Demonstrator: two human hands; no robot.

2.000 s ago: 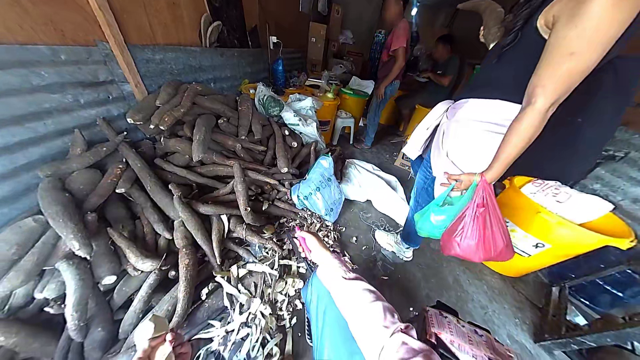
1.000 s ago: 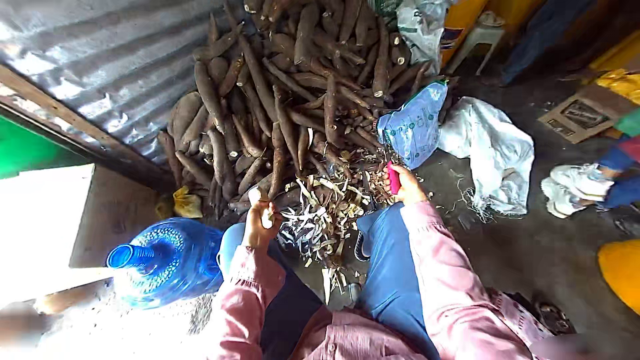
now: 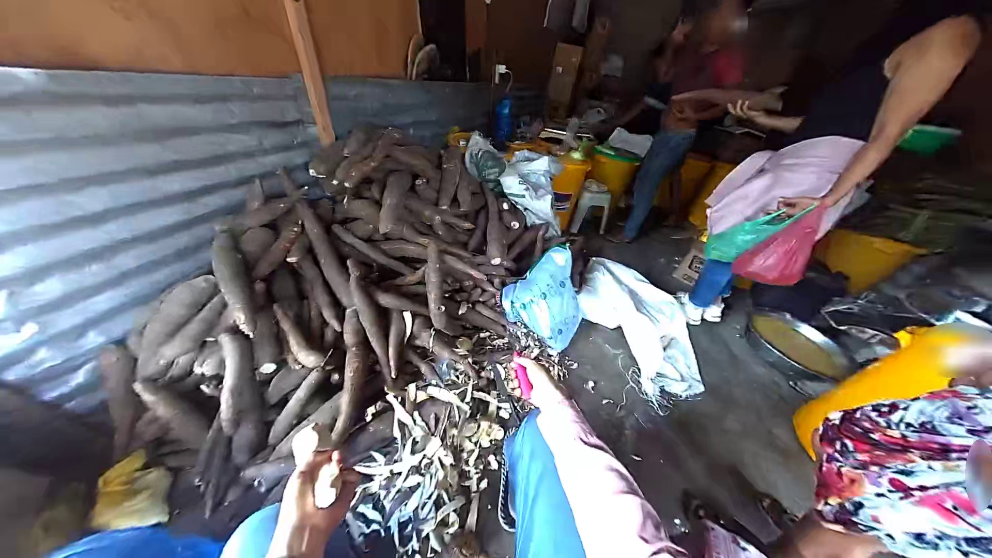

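At the bottom of the head view my left hand holds a pale peeled piece of root; another pale piece shows at its fingertips. My right hand, right of the peelings, is closed around a pink handle; a blade cannot be made out clearly. Between and below the hands lies a heap of root peelings. Beyond them rises a large pile of brown, unpeeled cassava roots.
A light blue plastic bag and a white woven sack lie right of the pile. Corrugated metal borders the left. A person with green and pink bags stands right; a yellow tub and a seated person are nearer.
The view has swung up from the floor near my legs toward the room. Compared with the oldest frame, the standing person at right now holds a root out toward another person. Both my hands keep their hold.
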